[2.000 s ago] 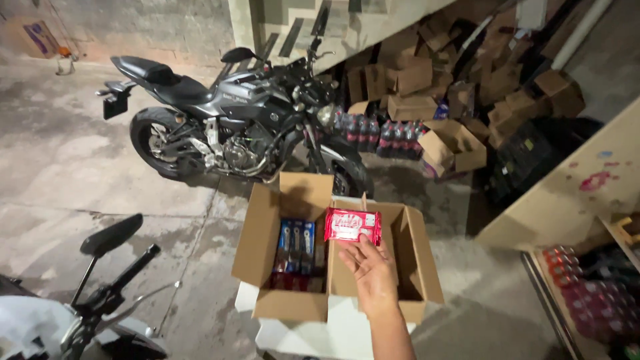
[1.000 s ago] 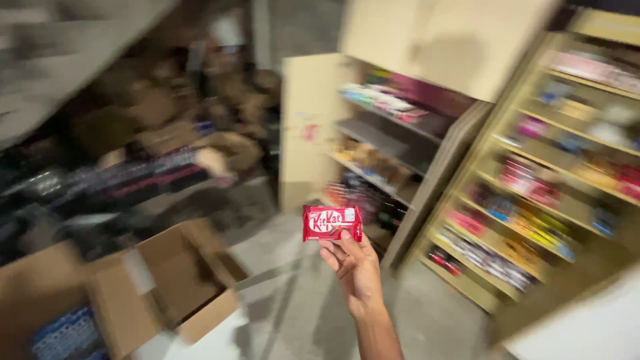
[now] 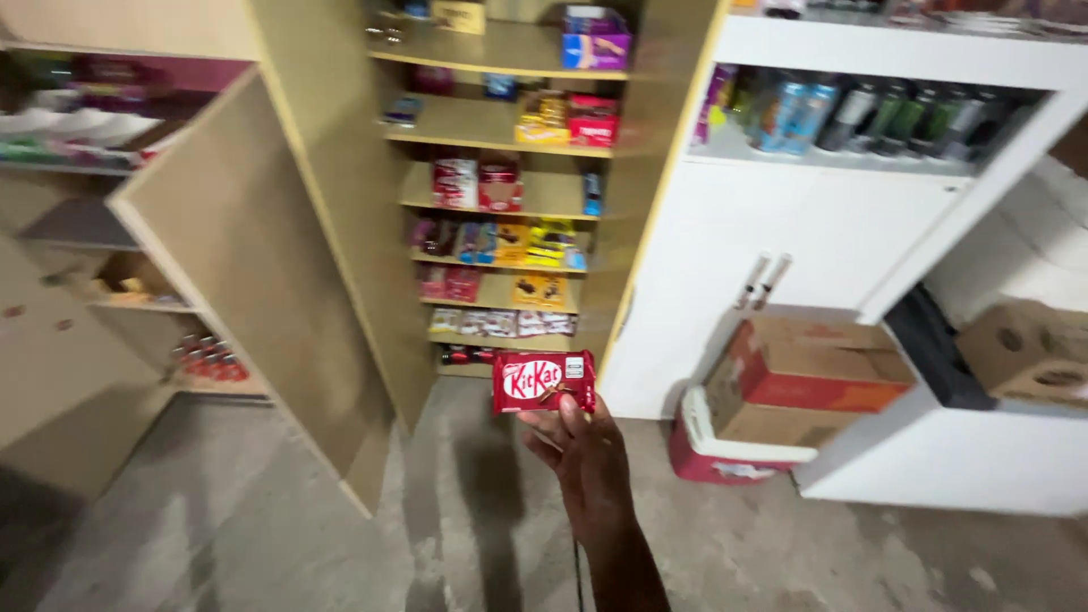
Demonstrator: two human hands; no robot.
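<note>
A red KitKat wrapper packet (image 3: 544,382) is pinched in my right hand (image 3: 586,450), thumb on its front and fingers behind and below. It is held roughly level, its printed face toward me, in front of the lowest shelf of a tall yellowish cabinet (image 3: 501,132). On that cabinet's shelves stand red boxes (image 3: 478,184), a purple box (image 3: 595,42), yellow and orange packs (image 3: 551,244), a red box (image 3: 592,119) and a row of small white packs (image 3: 510,323). The packet hides part of the lowest shelf and its dark items. My left hand is out of view.
An angled wooden door panel (image 3: 255,255) stands at left, beside shelves with red-topped bottles (image 3: 208,357). At right is a white cabinet (image 3: 680,280) with cans (image 3: 795,115) on its open shelf. Cardboard boxes (image 3: 816,365) sit on a red and white cooler (image 3: 731,463).
The view has swung far right, from the motorcycles and open cardboard box to the shelves and white cabinet. My right hand keeps hold of the packet throughout.
</note>
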